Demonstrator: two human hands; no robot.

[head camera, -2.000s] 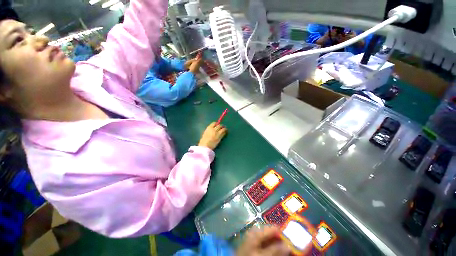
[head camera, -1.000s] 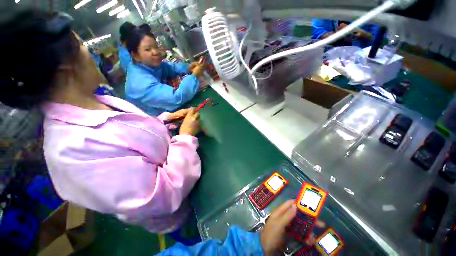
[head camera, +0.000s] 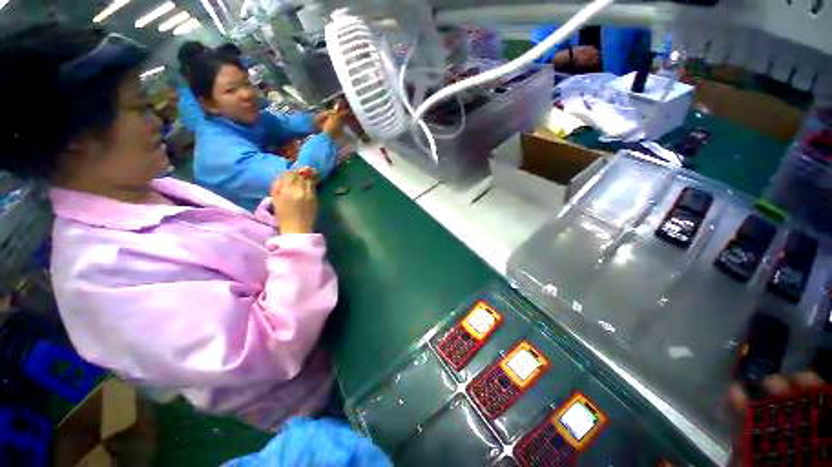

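Note:
Three red keypad phones with lit white screens lie in a clear blister tray (head camera: 401, 390): one at the back (head camera: 469, 335), one in the middle (head camera: 508, 379) and one nearer me (head camera: 561, 432). My right hand (head camera: 741, 401) is at the lower right edge, partly cut off and blurred, with its fingertips on a red keypad phone (head camera: 786, 427). That phone's screen is out of the picture. Only the blue sleeve of my left arm shows at the bottom; my left hand is not visible.
A second tray (head camera: 584, 301) on a cloudy stack holds several dark phones (head camera: 684, 217). Behind are an open box (head camera: 547, 169) and a white fan (head camera: 365, 73). A person in a pink smock (head camera: 182, 301) sits left, another in blue (head camera: 242, 150) behind. A white cable hangs overhead.
The phone held over the tray a second ago is gone from there, and a phone lies in the middle pocket. My left hand has left view. My right hand now shows at the lower right with a phone.

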